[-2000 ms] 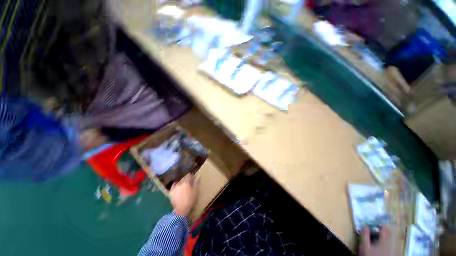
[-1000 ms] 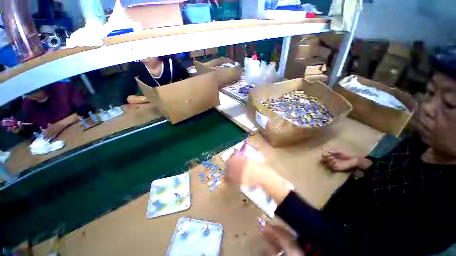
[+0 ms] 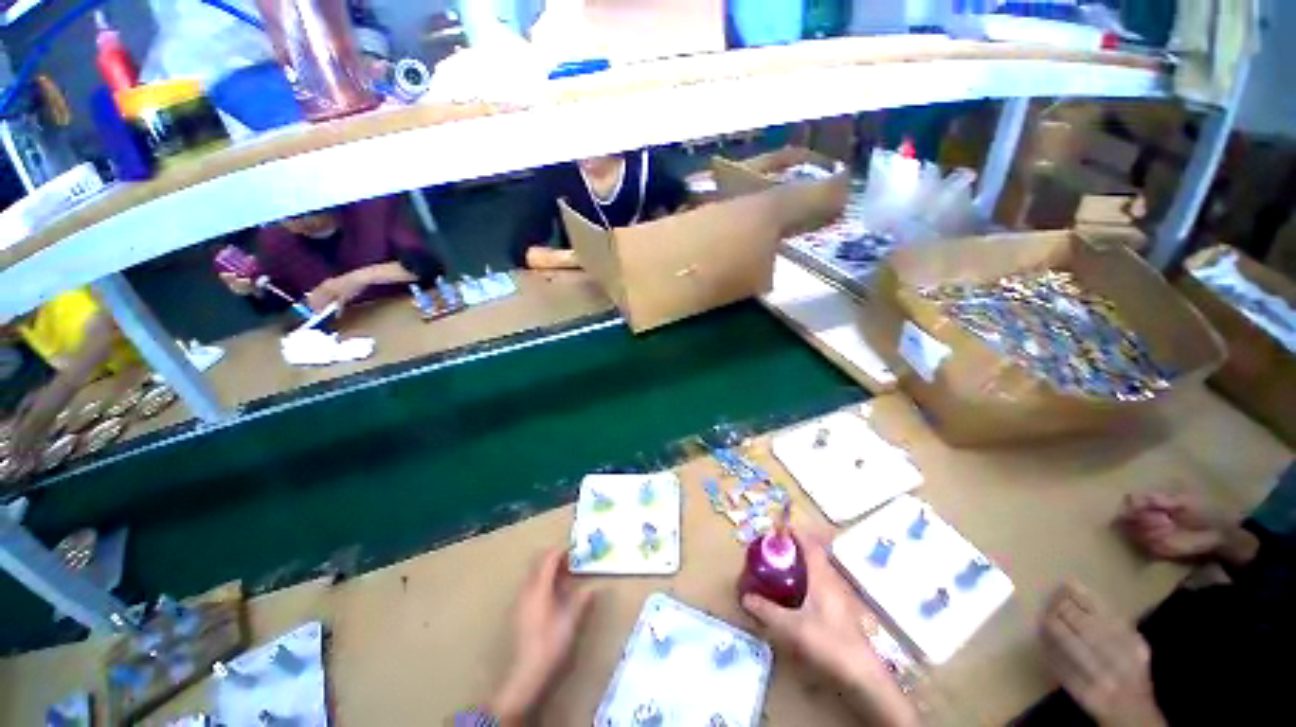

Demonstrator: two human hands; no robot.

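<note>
My right hand (image 3: 839,625) holds a magenta squeeze bottle (image 3: 775,568) by its body, nozzle up. My left hand (image 3: 552,621) is empty with fingers apart, beside the lower left corner of a square white plate (image 3: 625,500) with upright posts and yellowish marks at their bases. Another square plate with posts (image 3: 689,670) lies between my hands, cut off by the bottom edge. Small blue, silver and coppery pieces (image 3: 742,490) lie heaped behind the bottle.
Thick white plates (image 3: 910,604) (image 3: 839,490) lie right of the bottle. A person's hands (image 3: 1094,656) rest at right. An open carton of metal pieces (image 3: 931,384), a green belt (image 3: 427,447), an overhead shelf (image 3: 597,125) and a post-bearing wooden block (image 3: 213,639) surround the work.
The view has swung left and steadied. Both my hands are now in view. The magenta bottle is now in my right hand; the neighbour's arm has drawn back to the right.
</note>
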